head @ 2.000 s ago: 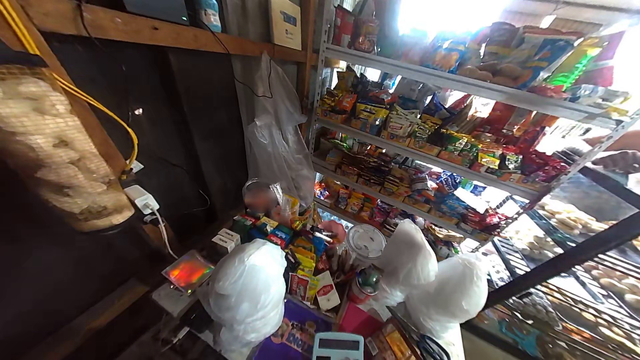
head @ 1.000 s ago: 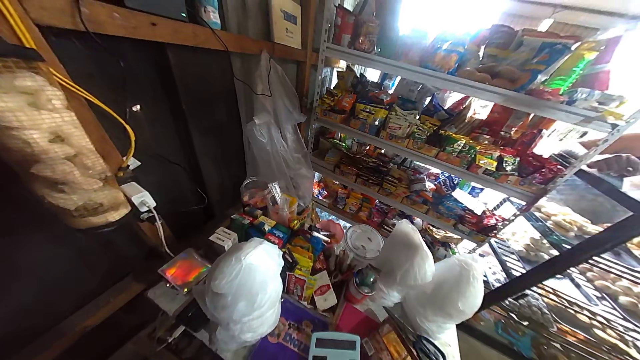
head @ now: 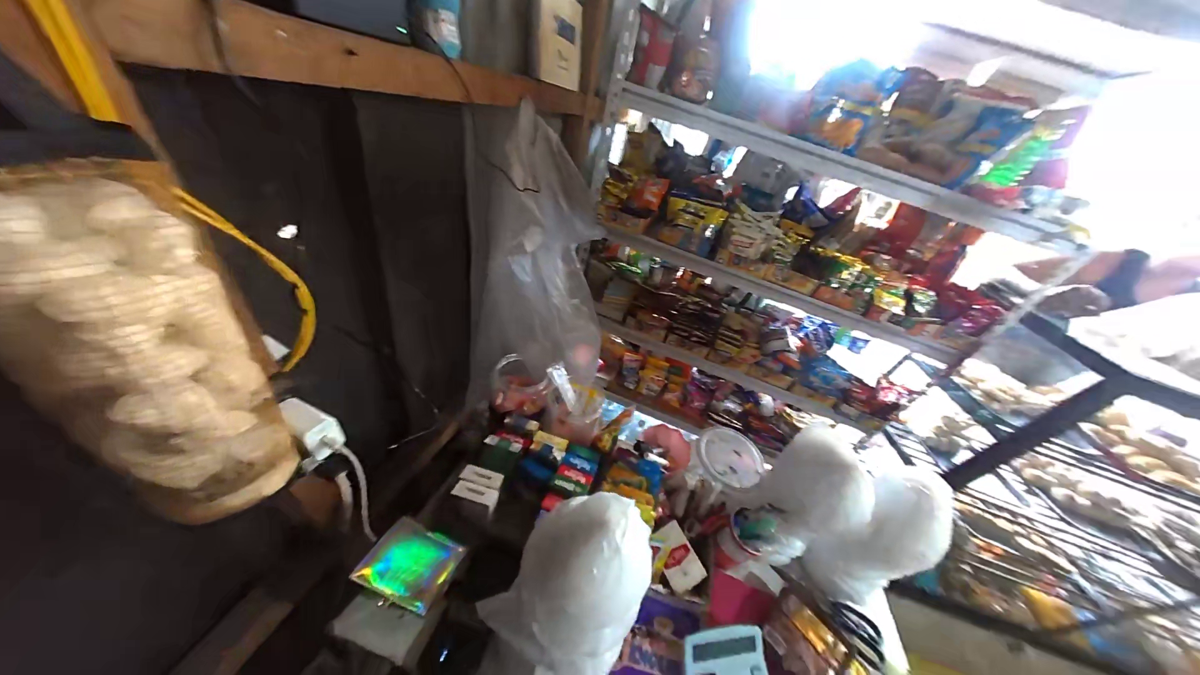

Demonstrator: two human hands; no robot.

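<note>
Neither my left hand nor my right hand shows in the view. Low in the middle stands a filled white plastic bag [head: 589, 572], with two more white bags [head: 825, 483] [head: 905, 530] to its right. A light blue calculator [head: 724, 651] lies at the bottom edge. Small boxes and packets [head: 574, 469] crowd the counter behind the nearest bag. Beyond them are a clear tub with a white lid [head: 729, 457] and clear plastic containers [head: 574, 408]. A shiny iridescent packet [head: 409, 562] rests at the lower left.
Metal shelves [head: 797, 150] full of snack packets rise behind the counter. A net sack of pale bulbs, probably garlic [head: 141, 347], hangs at the left near a white plug [head: 314, 427]. Dark racks [head: 1041, 431] stand at the right. Another person's arm [head: 1078, 272] shows at the right edge.
The other person's arm at the right shows farther into the view than two seconds ago. The items on the counter have stayed in place.
</note>
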